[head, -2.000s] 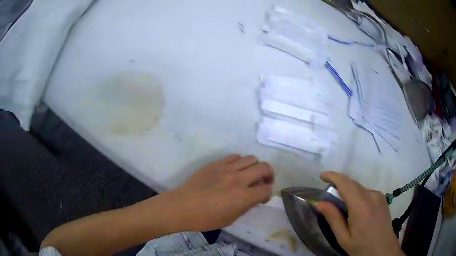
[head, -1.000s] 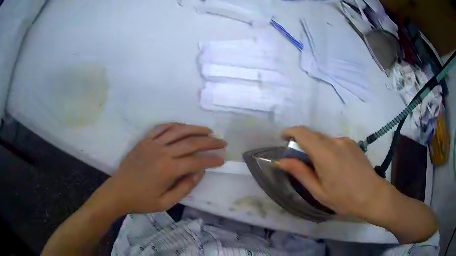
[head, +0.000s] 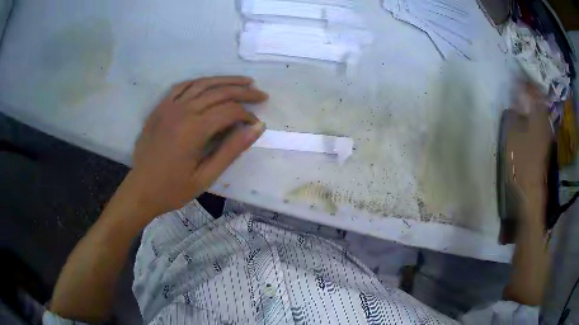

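A narrow folded white strip [head: 301, 141] lies flat near the table's front edge. My left hand [head: 197, 127] is at its left end, fingers curved and thumb tip over that end, which is hidden; whether it grips the strip I cannot tell. My right hand [head: 530, 133] is at the far right, blurred, over a dark flat rest [head: 509, 178]. The iron cannot be made out clearly there. Pressed white strips [head: 292, 41] lie in rows behind the single strip.
A fanned pile of white pieces [head: 438, 22] lies at the right rear. A crumpled cloth heap [head: 539, 54] is at the right edge. The white pressing table [head: 393, 159] has brownish scorch stains. Its front edge curves close to my patterned shirt [head: 273, 273].
My right hand has moved from the strip with the iron to the far right, uncovering the strip's right end. My left hand stays at the left end. The view has shifted, so the rows show higher.
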